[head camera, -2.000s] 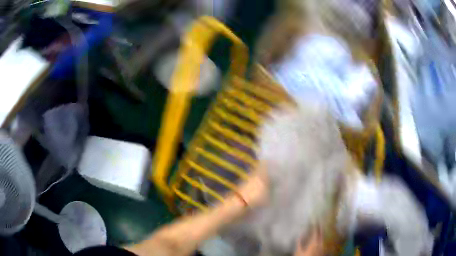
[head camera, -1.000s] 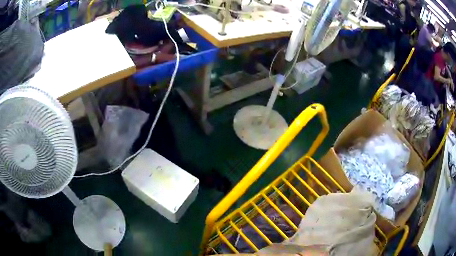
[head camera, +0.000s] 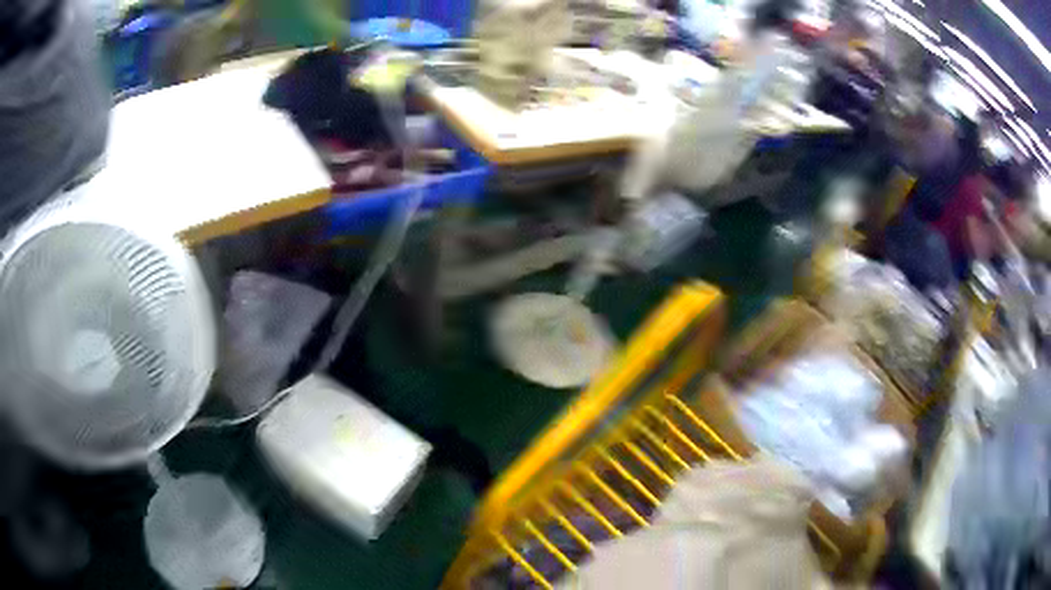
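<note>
A heap of light grey-beige cloth (head camera: 715, 524) lies over the yellow wire cart (head camera: 594, 421) at the bottom right of the view. The cloth is cut off by the lower edge and blurred. Neither my left hand nor my right hand is in view. The cart's thick yellow end rail rises at a slant above its thinner bars.
A cardboard box (head camera: 770, 334) with plastic-wrapped pieces (head camera: 821, 424) stands beyond the cart. A white fan (head camera: 98, 340) and a white box (head camera: 343, 452) stand left. White tables (head camera: 219, 150), another fan base (head camera: 553, 339) and people are farther off.
My arm, over the cloth two seconds ago, is out of view. Since one second ago the view has shifted slightly, and the cart and cloth sit a little lower and more to the left.
</note>
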